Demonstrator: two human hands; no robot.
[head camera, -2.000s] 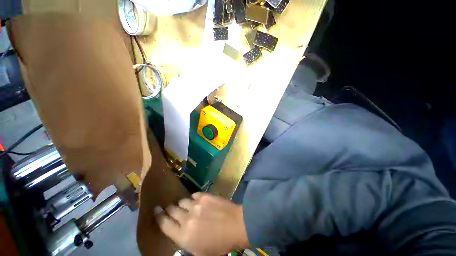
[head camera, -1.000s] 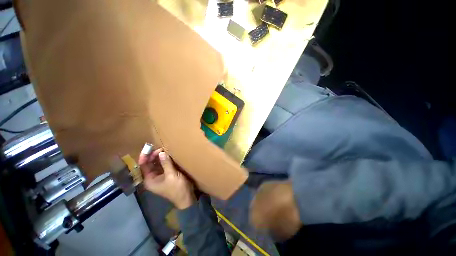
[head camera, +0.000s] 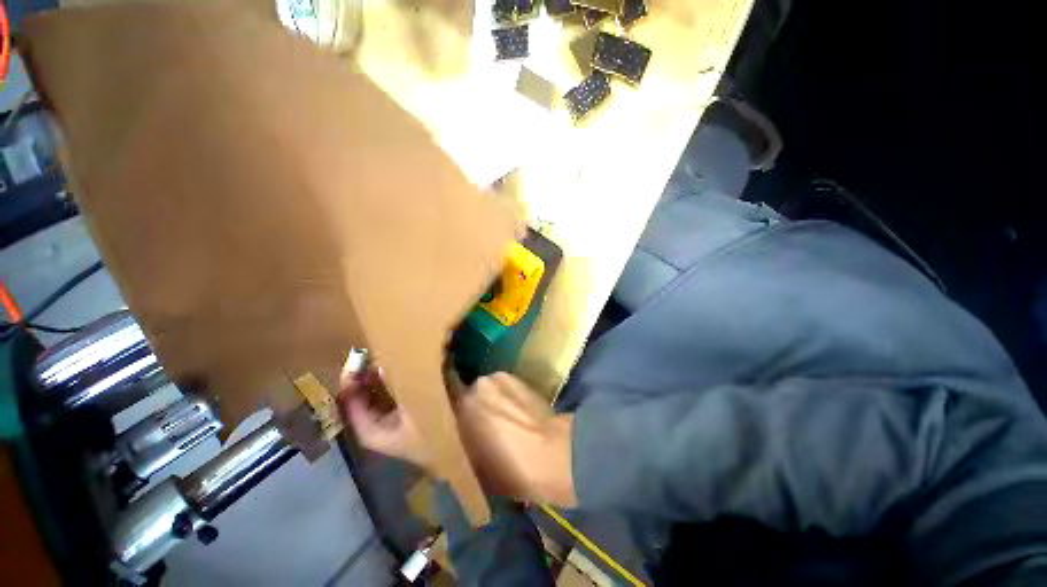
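Observation:
A large brown panel covers the left and middle of the view, its narrow lower end hanging between my hands. My right hand is curled at that end's right edge and seems to grip it. My left hand is beside the ram tip, partly behind the panel, with a small white piece at a fingertip; its hold is unclear. A small yellowish piece shows at the ram tip.
A yellow button box on a green base is partly covered by the panel. Dark and gold metal fittings lie on the wooden bench. Metal press cylinders are lower left. A pale roll is at the top.
My right hand has come left from beside the panel to its edge. The panel's lower end has swung left and narrowed. My left hand stays near the ram tip, now more covered.

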